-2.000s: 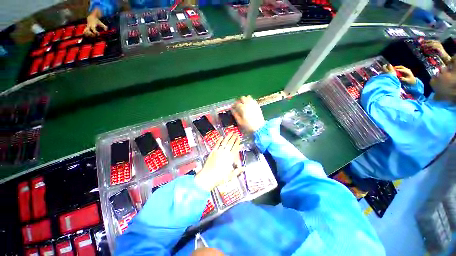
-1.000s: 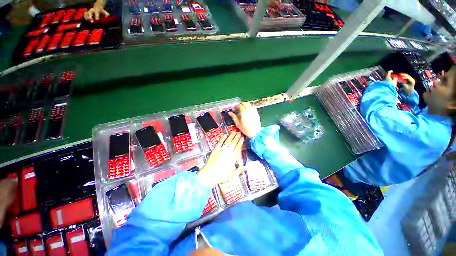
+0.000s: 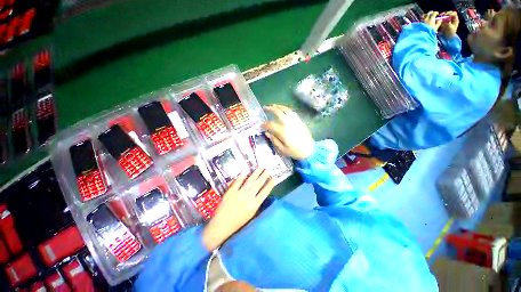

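Observation:
The clear blister tray lies in front of me on the bench edge, with red-and-black keypad phones in two rows of pockets, keys facing up. My left hand lies palm down with extended fingers over the near row, towards the right. My right hand is at the tray's right end, its bent fingers over the last near-row phone. Whether they grip that phone cannot be told. Glare whitens several near-row phones.
Black trays with red covers lie at the left. A clear bag of small parts lies right of the tray. Beyond are stacked clear trays and a person in a blue smock. The green belt runs behind, with a pale post.
The view has shifted, so the tray sits further left and higher. My right hand has moved from the far-row right phone to the near row's right end. More near-row phones are uncovered.

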